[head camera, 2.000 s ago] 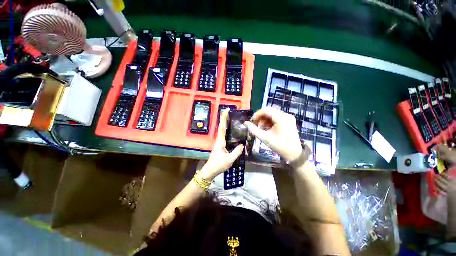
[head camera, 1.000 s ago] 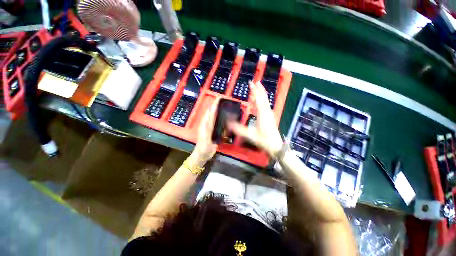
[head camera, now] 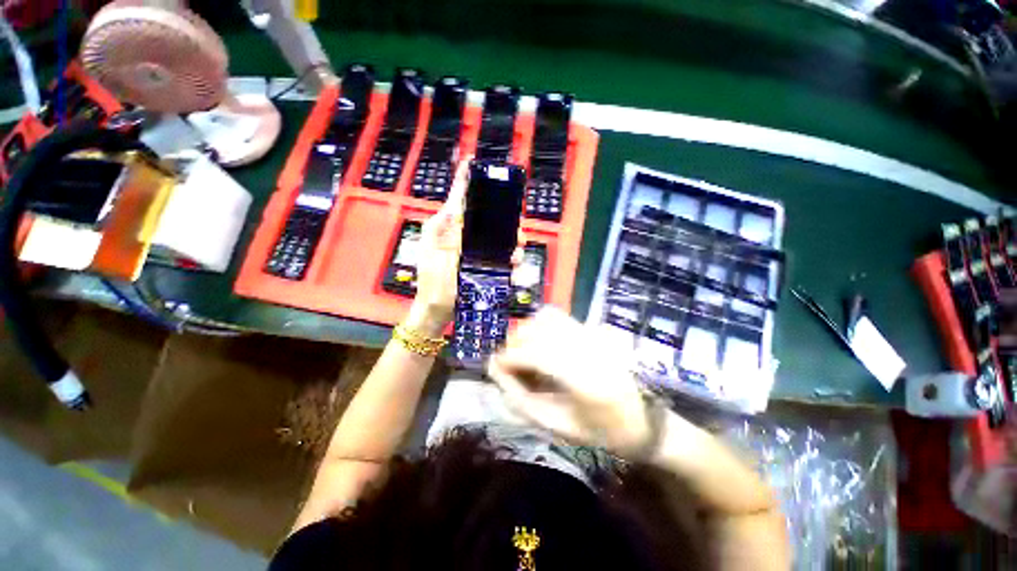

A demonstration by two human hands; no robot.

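My left hand (head camera: 442, 259) holds an open black flip phone (head camera: 491, 218) upright over the near edge of the orange-red phone tray (head camera: 356, 239), dark screen above and keypad below. My right hand (head camera: 558, 374) is beside the phone's lower end, fingers curled and blurred; whether it holds anything cannot be told. Several open phones stand in the tray's back row, and one long open phone (head camera: 296, 240) lies at its front left. Closed phones (head camera: 403, 259) sit partly hidden behind my left hand and the held phone.
A lens tray (head camera: 765, 301) with dark panels lies to the right, then tweezers (head camera: 820, 316), a white tag (head camera: 877, 352) and a white bottle (head camera: 940, 394). A fan (head camera: 155, 58), box and black hose (head camera: 25, 318) are left. A carton holds clear film (head camera: 831, 474). Another person's hand (head camera: 987, 494) shows far right.
The phone shows open in my left hand; a second ago it looked short and closed. My right hand has moved down toward me. One long phone has left the tray's front row.
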